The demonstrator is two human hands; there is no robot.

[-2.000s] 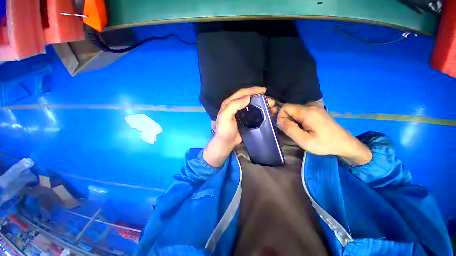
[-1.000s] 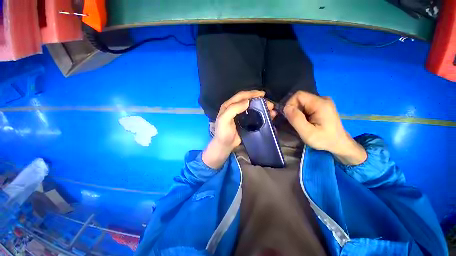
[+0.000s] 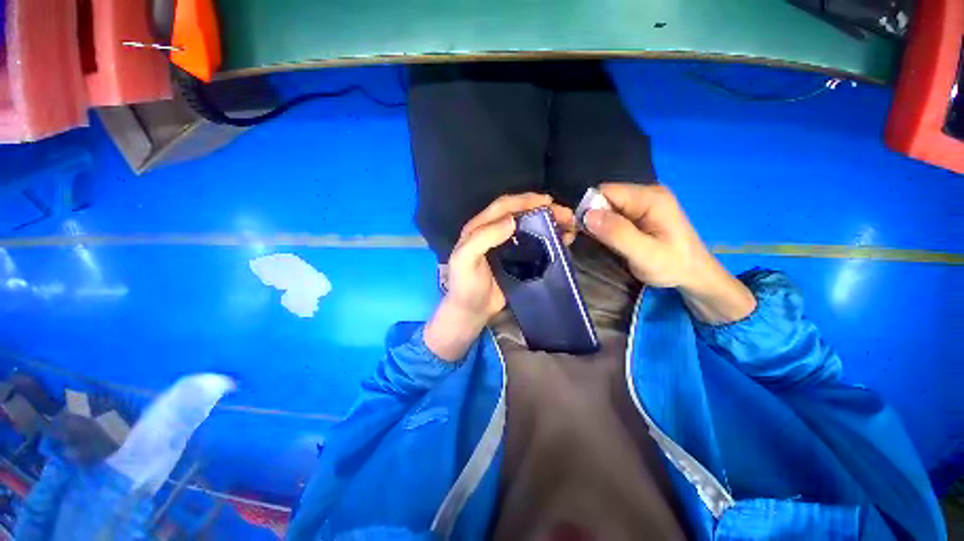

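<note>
A grey-purple smartphone [image 3: 558, 306] with a large round black camera ring near its upper end is held over the lap, tilted, back side up. My left hand [image 3: 484, 264] is shut on the smartphone, with fingers along its left side and around its top end. My right hand [image 3: 647, 235] is just right of the phone's camera end. Its thumb and fingertips pinch a small pale, shiny piece [image 3: 589, 201], perhaps film or the end of a thin strip. The piece appears apart from the phone; its far side is partly hidden by the thumb.
A green-matted bench edge [image 3: 507, 34] runs across the top. An orange-bodied tool [image 3: 197, 37] and red-pink foam [image 3: 132, 63] are at its left, red foam [image 3: 930, 95] and a black pouch [image 3: 858, 15] at its right. A person in blue [image 3: 79, 491] is at lower left.
My right hand has moved up and slightly left, and the pale piece now shows in its fingertips. The phone stays in my left hand. At lower left, a white sheet-like thing has moved right.
</note>
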